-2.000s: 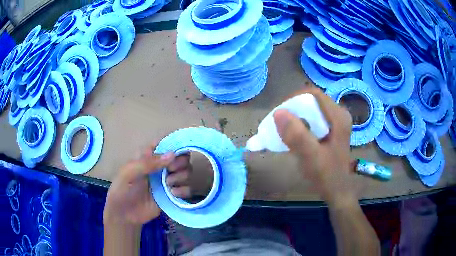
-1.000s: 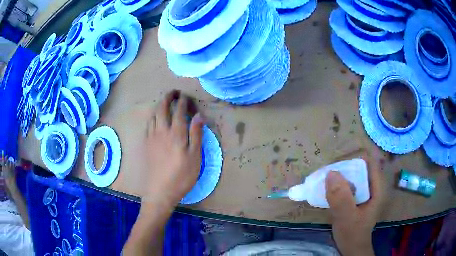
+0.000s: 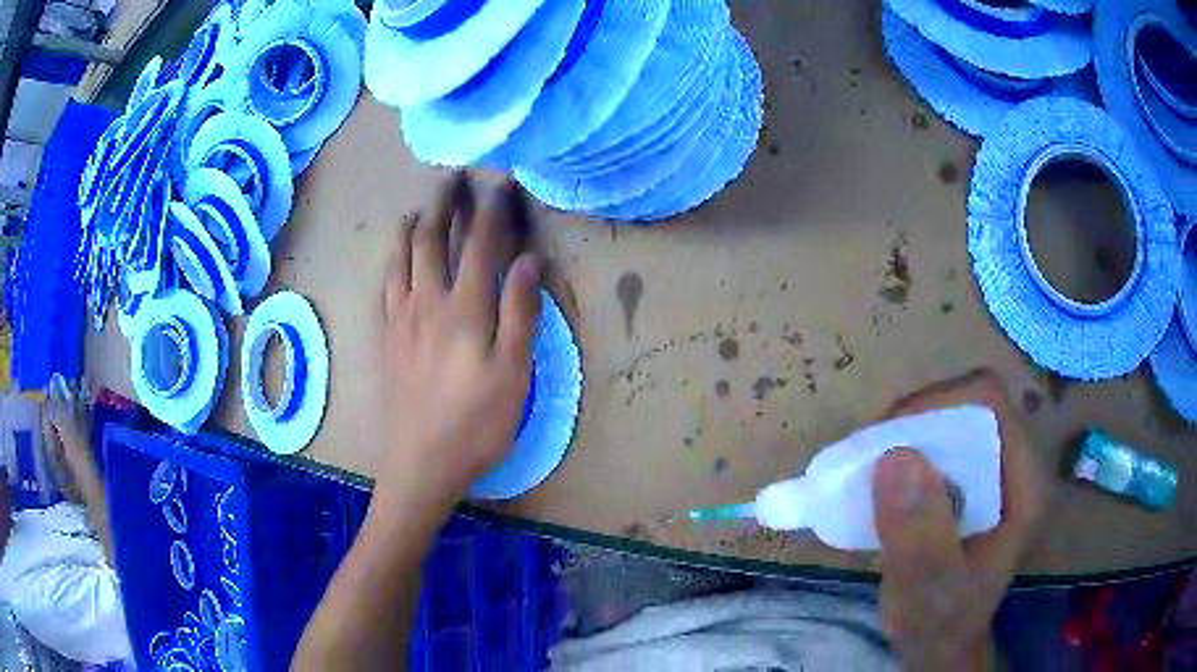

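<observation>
A pale blue disc piece (image 3: 557, 404) lies on the brown table covering, left of centre near the front edge. My left hand (image 3: 460, 335) is spread palm down over it and hides its left part; whether the fingers grip it cannot be told. My right hand (image 3: 952, 519) holds the white glue bottle (image 3: 840, 483) on its side low over the table at the right, its teal tip (image 3: 721, 513) pointing left. A leaning stack of discs (image 3: 643, 118) stands at the top middle, just beyond my left fingertips.
Heaped discs (image 3: 243, 171) lie at the left, with a single disc (image 3: 310, 374) beside them. More discs (image 3: 991, 236) lie at the right. A small teal labelled tube (image 3: 1125, 469) lies right of my right hand. A blue crate (image 3: 282, 486) with loose rings is below the table. Another person's arm (image 3: 72, 440) shows at far left.
The disc that my left hand held up is now down on the table under that hand. My right hand has moved the bottle away from the disc, lower and to the right. The view has shifted.
</observation>
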